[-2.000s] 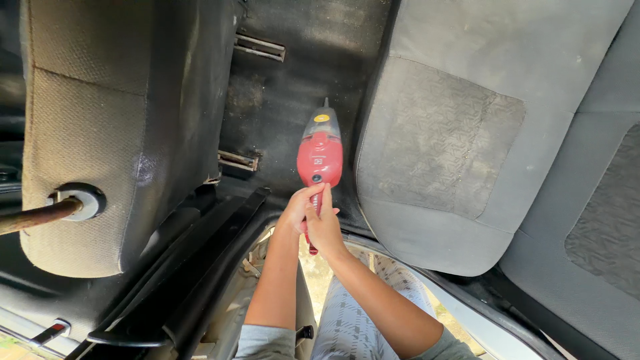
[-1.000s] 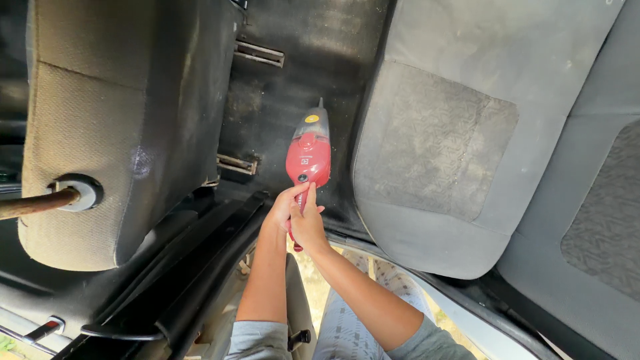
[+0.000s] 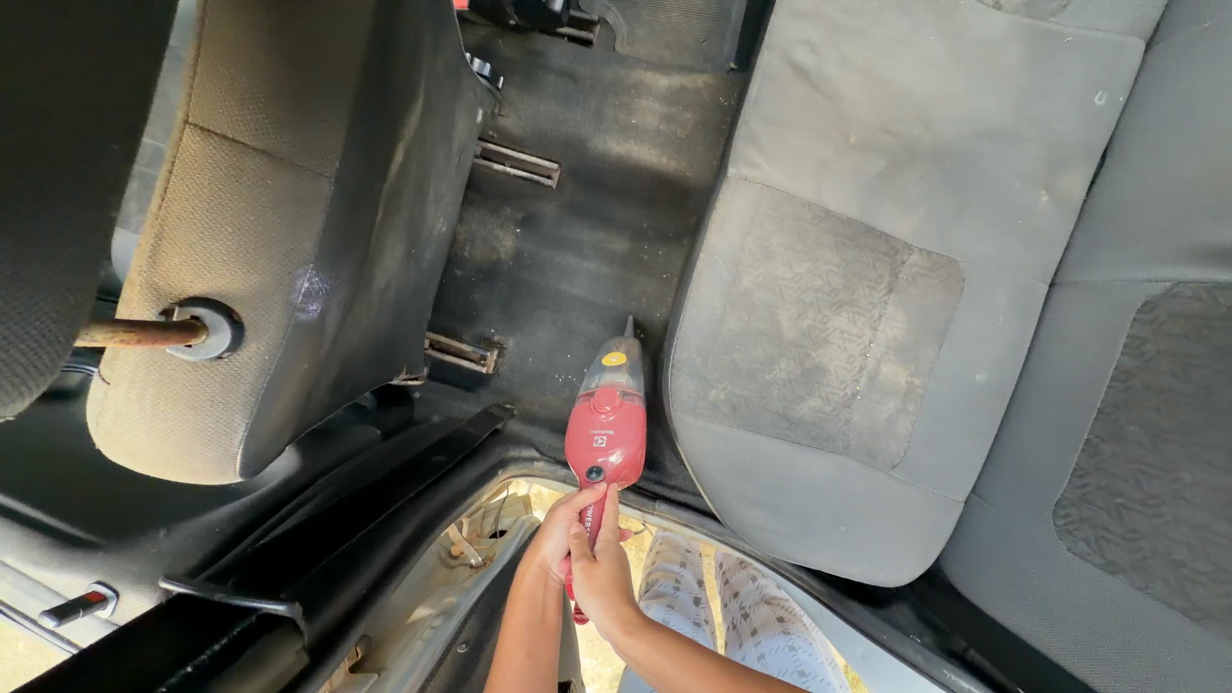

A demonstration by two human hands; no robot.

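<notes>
A red handheld vacuum cleaner (image 3: 606, 433) with a clear front cup and a narrow nozzle lies in line with my arms, its tip over the dark car floor (image 3: 577, 250) near the rear seat's edge. Both hands wrap its handle: my left hand (image 3: 561, 529) on the left side, my right hand (image 3: 603, 568) on the right and slightly lower. Pale specks are scattered on the floor left of the nozzle. Whether the nozzle tip touches the floor I cannot tell.
The grey rear seat cushion (image 3: 818, 318) borders the floor on the right. A beige front seat back (image 3: 241, 221) with a rusty headrest post (image 3: 144, 333) stands left. Metal seat rails (image 3: 462, 352) protrude from beneath it. The door sill (image 3: 664, 515) crosses below the vacuum.
The view has shifted, showing more floor toward the top. Both hands stay on the vacuum's handle, and the nozzle now points nearer the close end of the floor, beside the rear seat.
</notes>
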